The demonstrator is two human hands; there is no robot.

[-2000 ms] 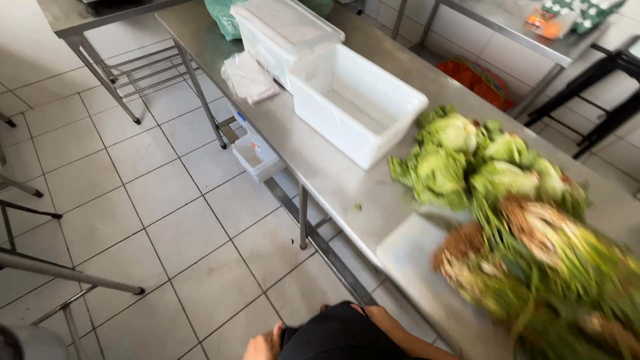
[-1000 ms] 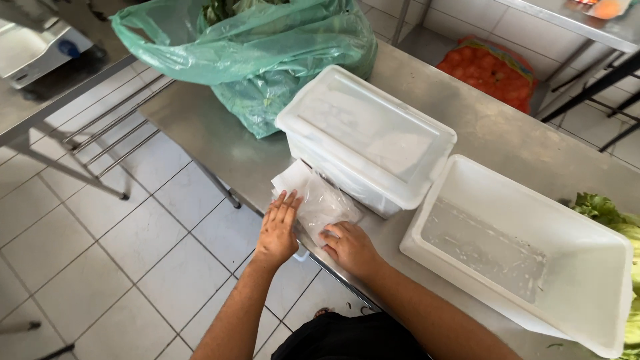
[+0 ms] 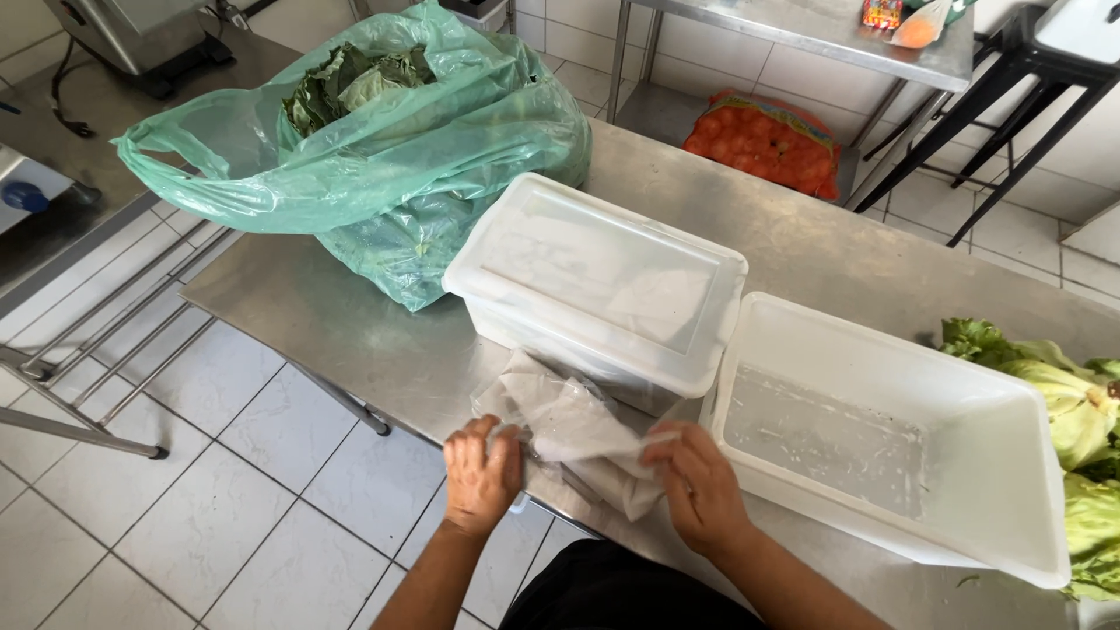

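A whitish cloth in clear plastic lies at the near edge of the steel table, between my hands. My left hand has its fingers closed on the left end of the plastic. At the right end, my right hand pinches a corner of it. Just behind stands a lidded white plastic container, with pale contents blurred by the lid. To its right is an open white plastic bin, holding only small bits and wet-looking marks on its bottom.
A green plastic bag of leafy greens stands at the back left. Lettuce heads lie at the right. Beyond the steel table are a red mesh sack of produce on a low shelf and a black stool.
Two seconds ago my hands were low near my body; one second ago they rested on the plastic and cloth. Now they are farther apart, gripping its two ends. The view has swung toward the green bag.
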